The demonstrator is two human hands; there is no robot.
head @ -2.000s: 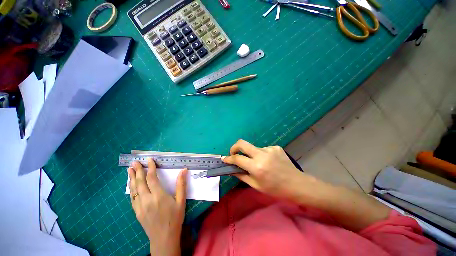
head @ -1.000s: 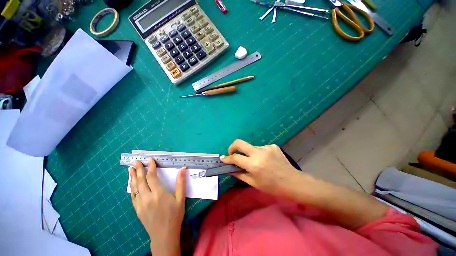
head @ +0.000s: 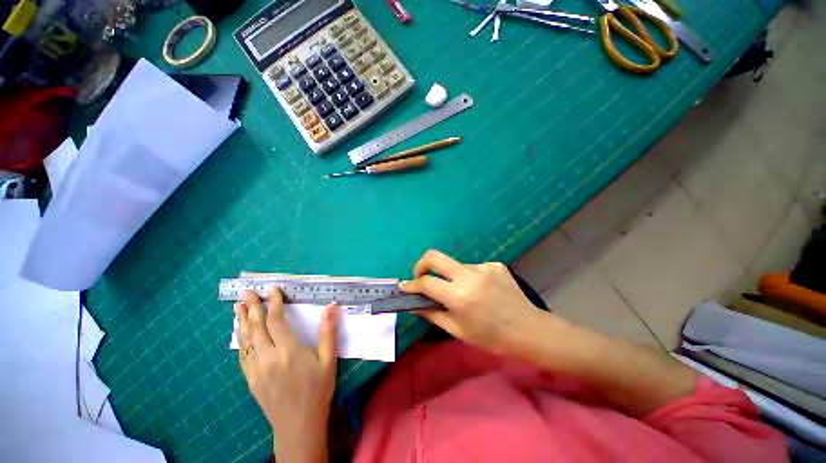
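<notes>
A white card (head: 367, 338) lies on the green cutting mat (head: 353, 222) at the front edge. The long steel ruler (head: 319, 291) lies across the card's upper part. My left hand (head: 288, 371) presses ruler and card down, fingertips on the ruler, thumb at its lower edge. My right hand (head: 475, 297) holds a dark utility knife (head: 396, 305) nearly flat, its front end along the ruler's lower edge, right of my left thumb. The blade tip is too small to make out.
Beyond lie a pencil (head: 418, 149), an awl (head: 398, 165), a short steel ruler (head: 412, 129), a white lump (head: 437, 95) and a calculator (head: 331, 77). Scissors (head: 637, 50) lie at the upper right, a tape roll (head: 188, 42) at the upper left. White sheets (head: 127, 181) cover the left side.
The knife's front end has moved slightly up against the ruler's edge. The large curled white sheet at left has shifted and changed its bend. My left hand and the ruler stay nearly still.
</notes>
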